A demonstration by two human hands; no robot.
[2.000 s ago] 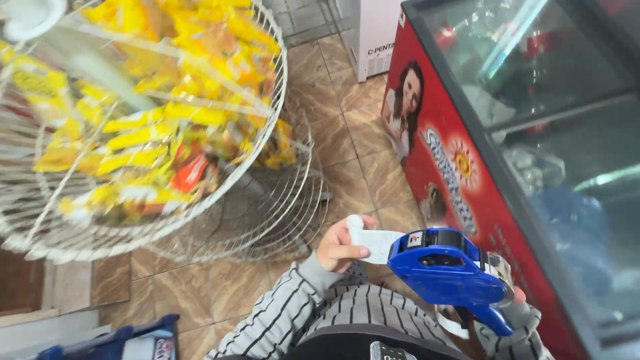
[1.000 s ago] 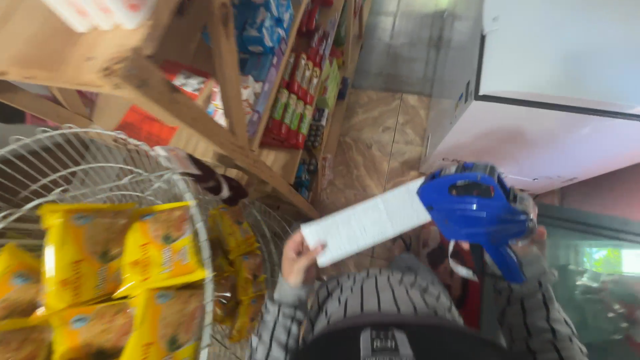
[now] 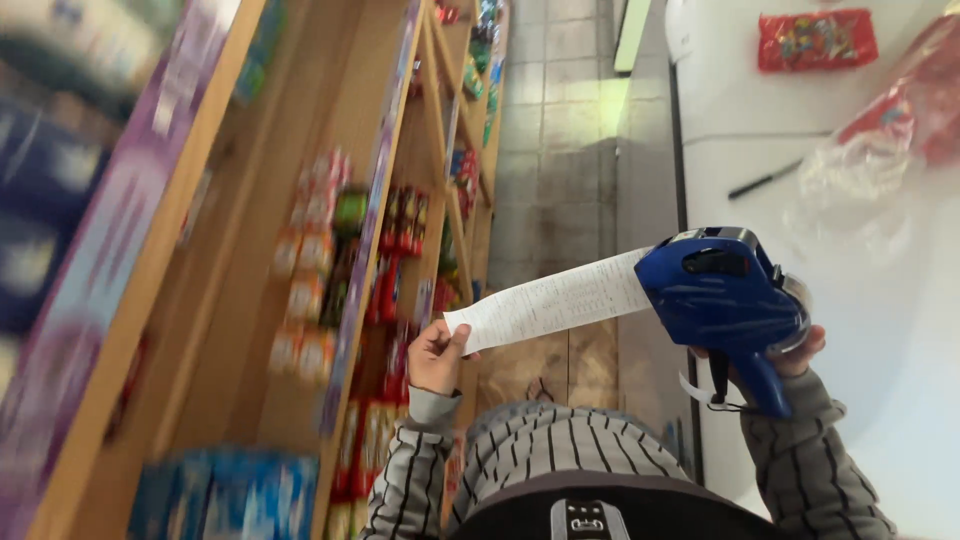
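Observation:
My left hand (image 3: 437, 356) pinches the free end of a long white printed paper strip (image 3: 555, 301) between thumb and fingers. The strip slopes up to the right, and its other end meets a blue handheld price labeler (image 3: 724, 292). My right hand (image 3: 799, 356) holds the labeler from behind and beneath; most of its fingers are hidden by the tool. A short curl of white backing paper (image 3: 696, 390) and a dark cord hang near the labeler's grip. The print on the strip is too small to make out.
Wooden shelves (image 3: 300, 90) with packaged goods line the left side. A tiled floor aisle (image 3: 551, 150) runs ahead. At right, a white surface (image 3: 847, 300) bears a red packet (image 3: 817, 39), a clear and red plastic bag (image 3: 892, 135) and a black pen-like item (image 3: 763, 181).
The view has moved from the wire baskets and red freezer to a shelf aisle. The paper strip between my left hand and the labeler looks longer than two seconds ago. Both hands keep their hold.

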